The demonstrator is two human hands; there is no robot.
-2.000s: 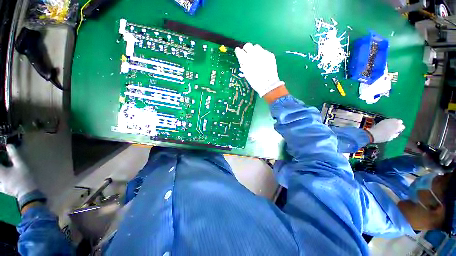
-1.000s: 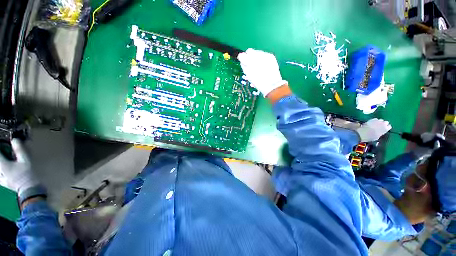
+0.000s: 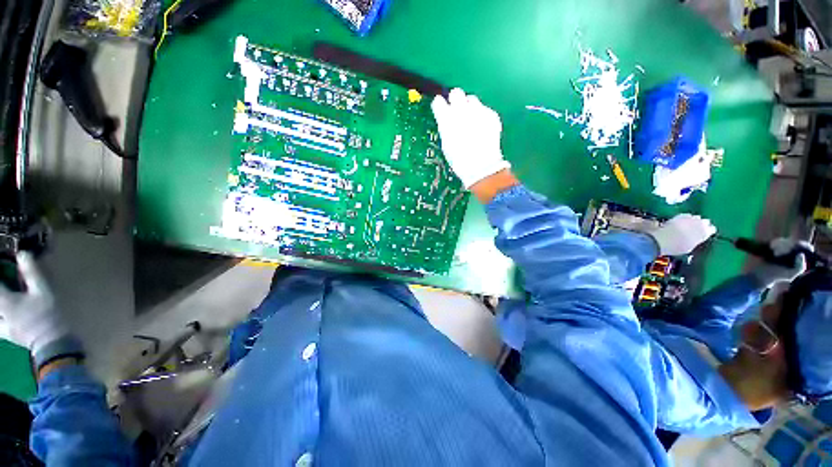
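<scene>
A large green circuit board [image 3: 383, 182] with rows of long white slots lies on the green mat. My gloved right hand [image 3: 469, 137] rests at the board's upper right edge; its fingertips touch or hover over that edge, and I cannot tell whether they grip it. My gloved left hand [image 3: 29, 306], with a band at the wrist, is at the far left edge of the picture, away from the board. Its fingers reach to a dark part of the line, and what they touch is hidden.
A black strip [image 3: 379, 66] lies behind the board. Right are white scraps [image 3: 604, 100], a blue bin [image 3: 672, 123], a yellow tool [image 3: 619, 172] and a co-worker [image 3: 680, 365] holding a screwdriver [image 3: 750, 247] over a power board [image 3: 659, 281]. A black handheld device [image 3: 78, 91] lies left.
The view shifts slightly. My right hand stays at the board's edge and its wrist turns a little. The co-worker's screwdriver has come closer to the power board than two seconds ago.
</scene>
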